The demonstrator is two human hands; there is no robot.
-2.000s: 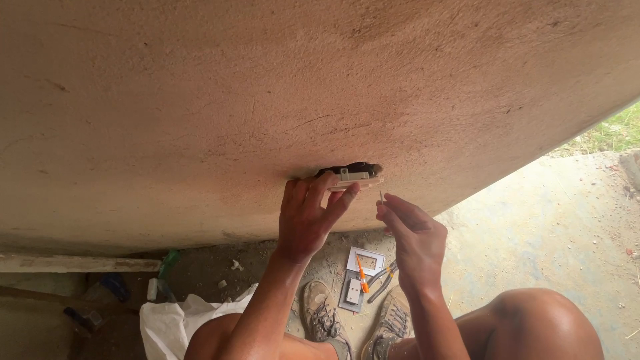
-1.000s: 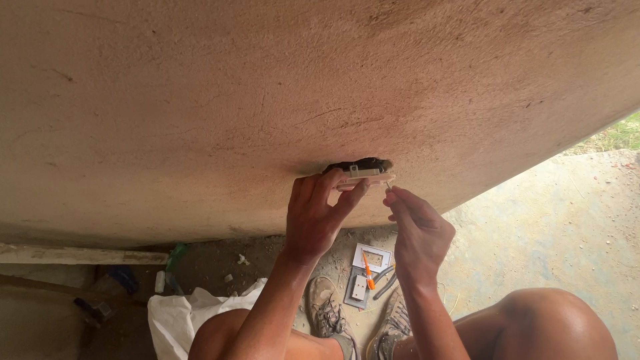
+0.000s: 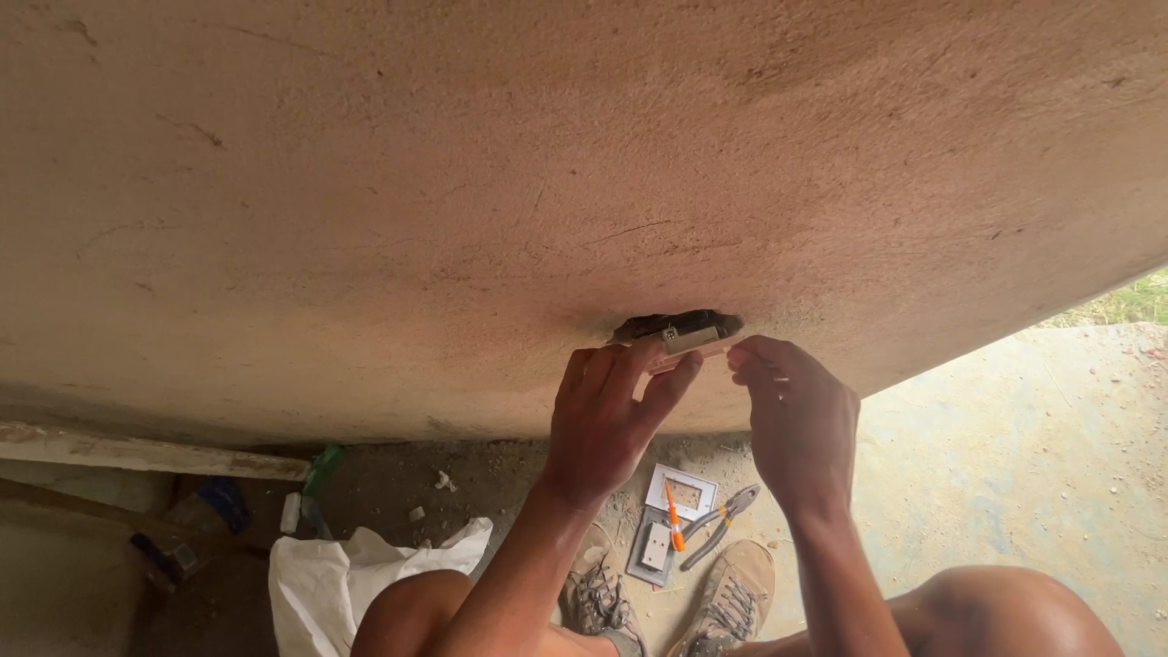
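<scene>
My left hand [image 3: 607, 415] grips a white electrical outlet module and its mounting frame [image 3: 691, 345] by the left end, thumb below. The piece sits at the lower edge of a rough hole [image 3: 680, 321] cut in the plastered wall [image 3: 456, 201]; dark material shows inside the hole. Beside the frame's right end, my right hand [image 3: 794, 401] has its thumb and forefinger pinched together. A small pale thing shows at those fingertips, too small to name; a screw or wire cannot be told apart.
On the floor between my shoes lie a white cover plate [image 3: 704, 497], a grey plate [image 3: 643, 552] with a white socket module [image 3: 655, 546], an orange screwdriver [image 3: 675, 520] and pliers [image 3: 721, 527]. A white sack [image 3: 319, 584] and a wooden board [image 3: 146, 449] are at left.
My right hand has turned, its fingers now pointing more to the left beside the frame's end. The left hand keeps its hold on the frame.
</scene>
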